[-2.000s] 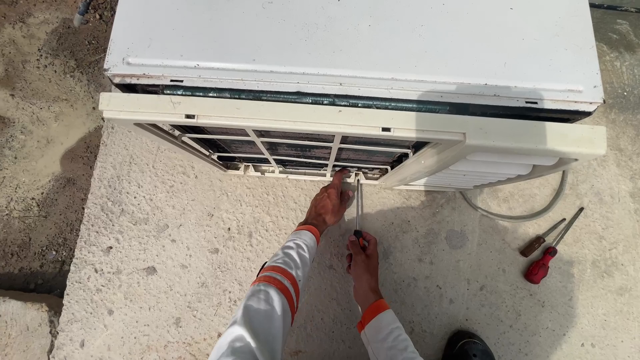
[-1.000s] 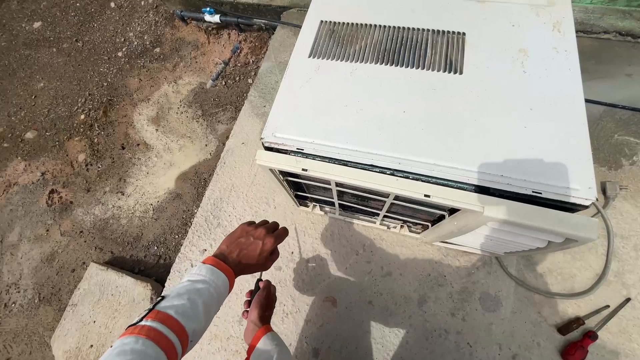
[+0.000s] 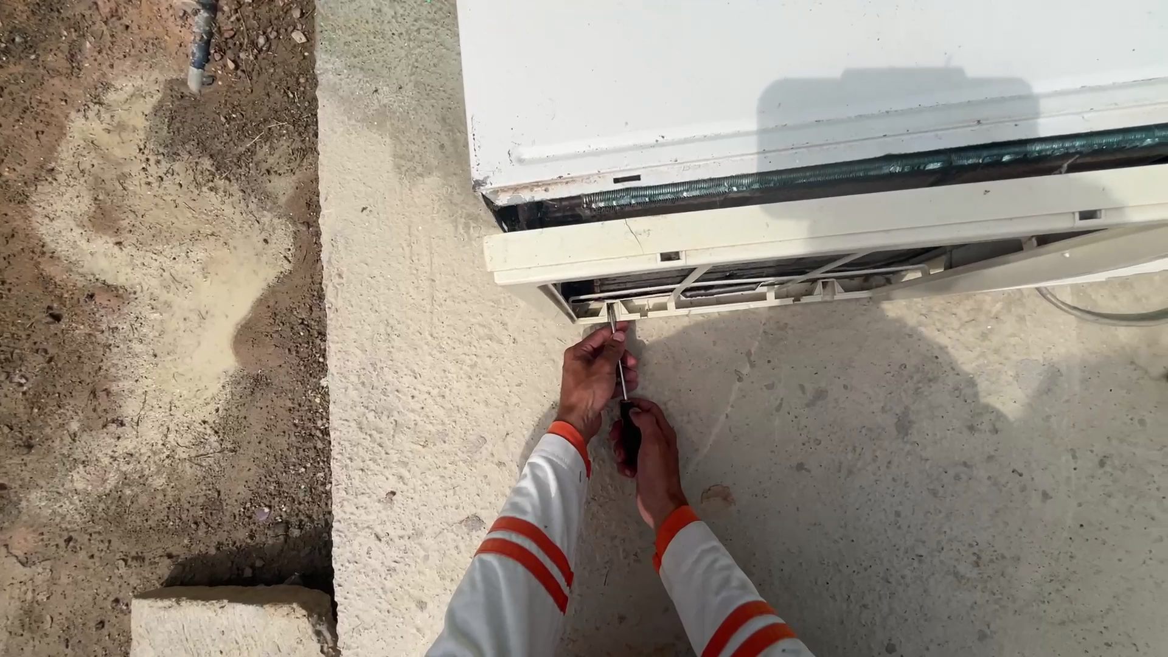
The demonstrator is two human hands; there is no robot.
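A white window air conditioner (image 3: 620, 100) rests on the concrete, its cream plastic front panel (image 3: 584, 251) standing slightly off the casing. The black handle of a screwdriver (image 3: 629, 438) is gripped in my right hand (image 3: 659, 465). Its metal shaft points up to the lower left corner of the panel, where the tip meets a slot in the frame; the screw itself cannot be made out. My left hand (image 3: 591, 379) has its fingers around the shaft near the tip, close below the panel's lower edge.
Rough concrete (image 3: 392, 383) lies under the unit and my arms. To the left, its edge borders bare soil (image 3: 82, 411) with a pipe end (image 3: 199, 55) at the top and a concrete block (image 3: 233, 620) at the bottom. A grey cable (image 3: 1095, 310) curves at the right.
Two seconds ago both hands were at the middle of the panel's lower edge; one second ago they were away from it, over the concrete. Now they are at its lower left corner with the screwdriver.
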